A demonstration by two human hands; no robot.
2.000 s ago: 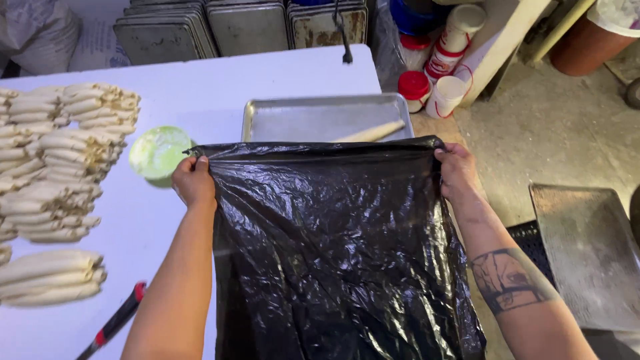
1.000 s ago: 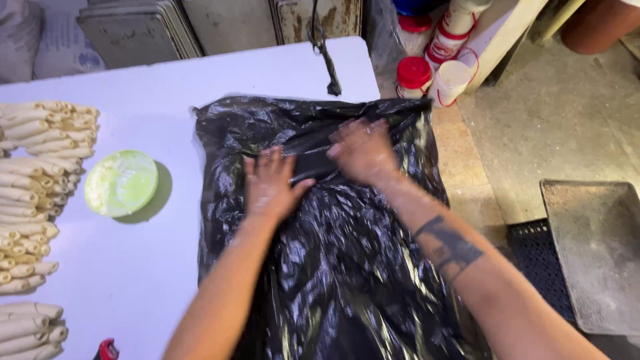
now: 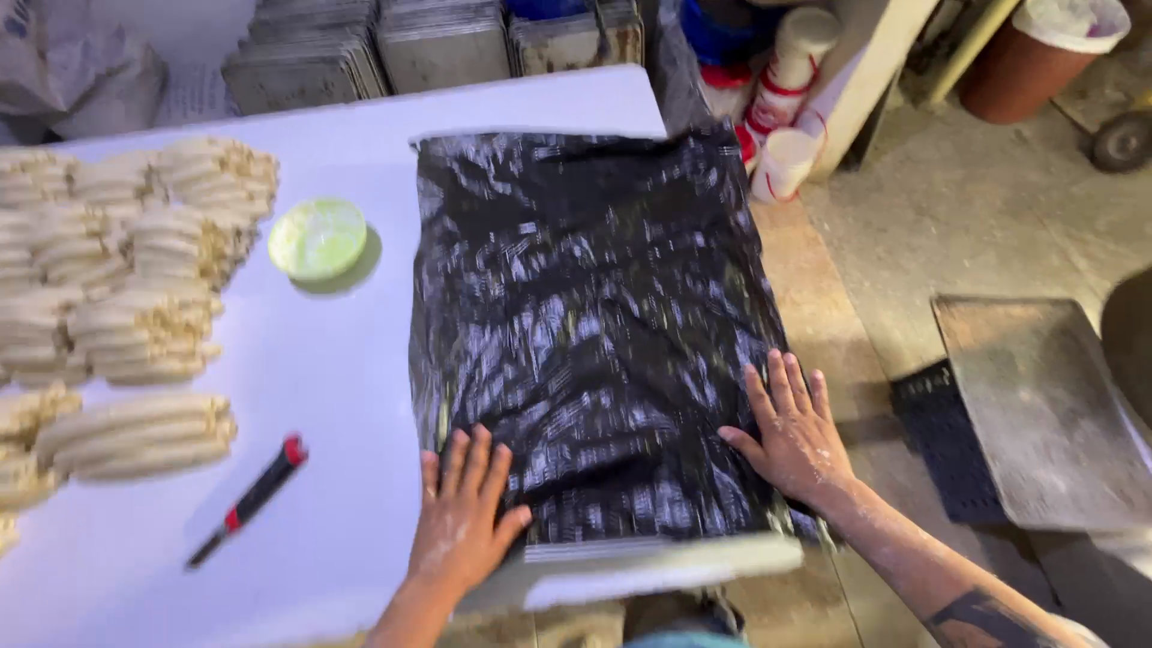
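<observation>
A black plastic sheet or bag (image 3: pixel 585 315) lies spread over the right part of the white table (image 3: pixel 333 378), its surface wrinkled and shiny. On its lower left edge my left hand (image 3: pixel 463 513) rests palm down with fingers apart. My right hand (image 3: pixel 796 436) presses flat on the lower right edge, also with fingers spread. Neither hand grips anything. The metal tray seen earlier cannot be seen now. Left of the plastic are a pale green bowl (image 3: pixel 318 238) and a black and red handled tool (image 3: pixel 261 490).
Bundles of pale rolled dough sticks (image 3: pixel 135 432) cover the table's left side. Behind the table stand stacked metal trays (image 3: pixel 441 45) and white buckets (image 3: pixel 786 165). At right, a metal tray (image 3: pixel 1053 405) rests over a black crate (image 3: pixel 954 450), near a brown bin (image 3: pixel 1026 72).
Two seconds ago both hands held up the plastic's far corners beside a metal tray, which is now hidden. The hands let go, pressed on the far part, and have moved to the near edges.
</observation>
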